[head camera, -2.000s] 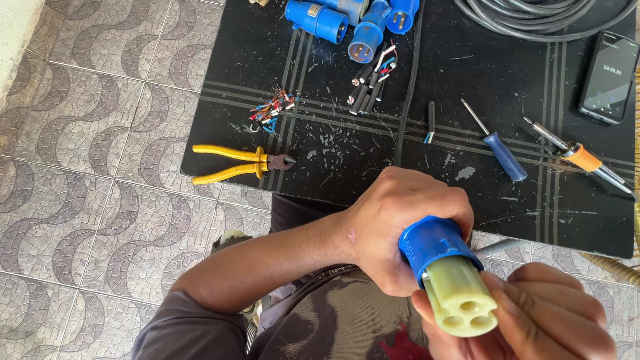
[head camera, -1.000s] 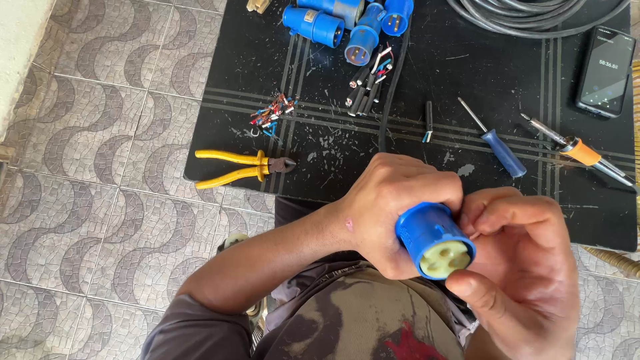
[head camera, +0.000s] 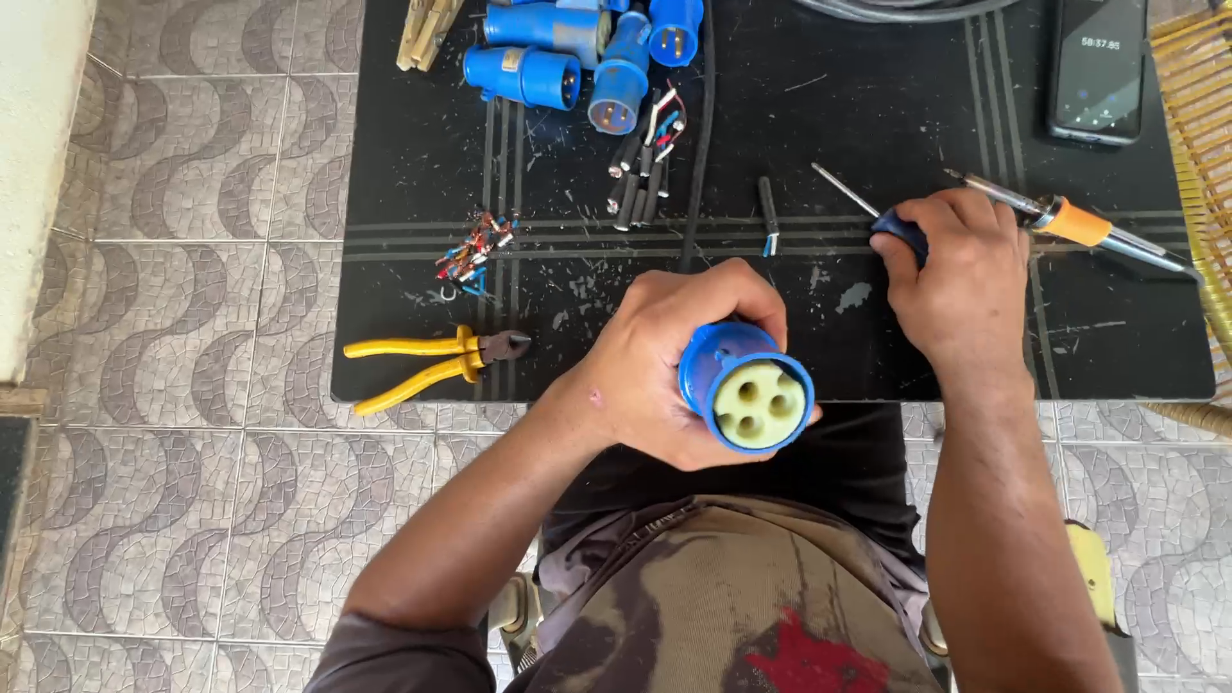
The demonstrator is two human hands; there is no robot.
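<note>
My left hand is wrapped around a blue industrial power connector near the table's front edge. Its open end faces up and shows a cream insert with several round holes, seated inside the blue shell. To the right, my right hand grips the blue handle of a screwdriver, whose metal shaft points to the upper left over the black table. A soldering iron with an orange collar lies just right of that hand. A short piece of black cable rests between the two hands, farther back.
Yellow-handled cutting pliers lie at the table's left front, below a pile of wire scraps. Blue plugs and cut cable pieces stand farther back. A coiled grey cable and a phone are at the back right.
The cream insert stuck out of the blue shell two seconds ago and now sits inside it. My right hand has left the connector and taken hold of the screwdriver on the table.
</note>
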